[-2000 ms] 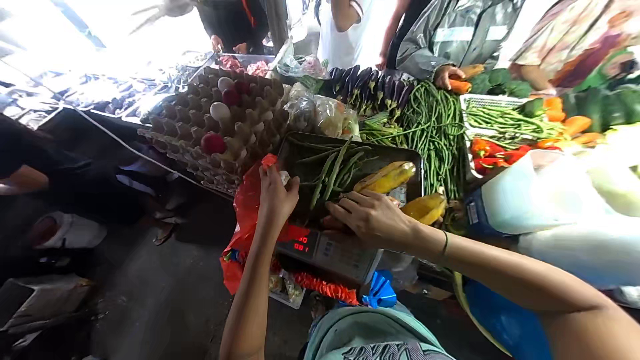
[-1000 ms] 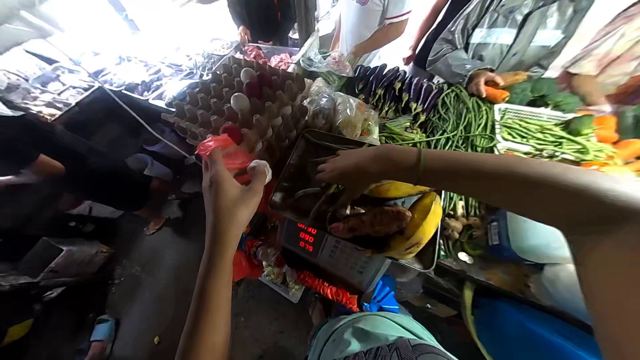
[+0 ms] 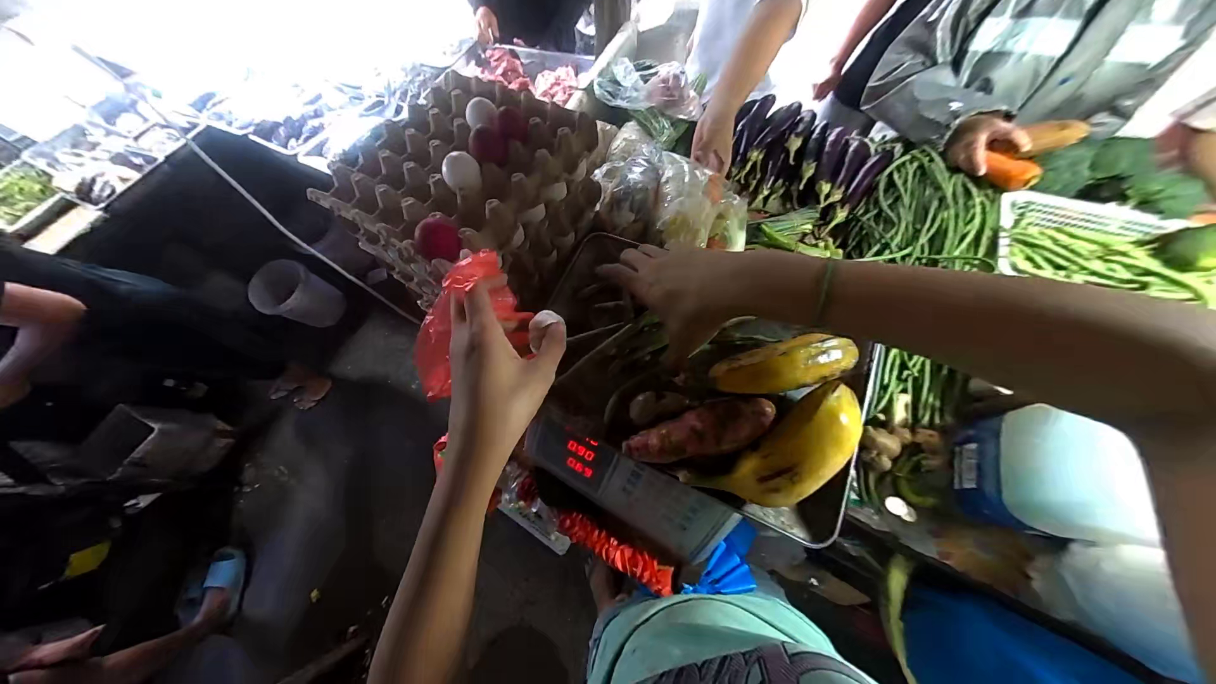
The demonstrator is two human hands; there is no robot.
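Observation:
My left hand (image 3: 502,366) pinches a red plastic bag (image 3: 439,328) beside the egg trays, with something white around or at the thumb tip. Over the far part of a metal scale tray (image 3: 841,513), my right hand (image 3: 679,290) reaches down among green bean pods (image 3: 632,356); its fingertips are partly hidden and blurred, so a grip cannot be told. Two yellow squash-like vegetables (image 3: 807,451) and a reddish sweet potato (image 3: 703,432) lie in the tray's near part. The digital scale (image 3: 627,484) shows lit red digits below them.
Stacked cardboard egg trays (image 3: 380,204) hold several eggs. Eggplants (image 3: 807,152), long beans (image 3: 936,204) and a white basket (image 3: 1102,214) of green beans stand behind. Another person's hand (image 3: 988,142) touches a carrot (image 3: 1012,171). A white jug (image 3: 1073,465) stands at right.
Two seconds ago my left hand was at the tray's left edge; it now holds the red bag up beside the egg trays. My right hand has moved from the yellow vegetables toward the tray's far left.

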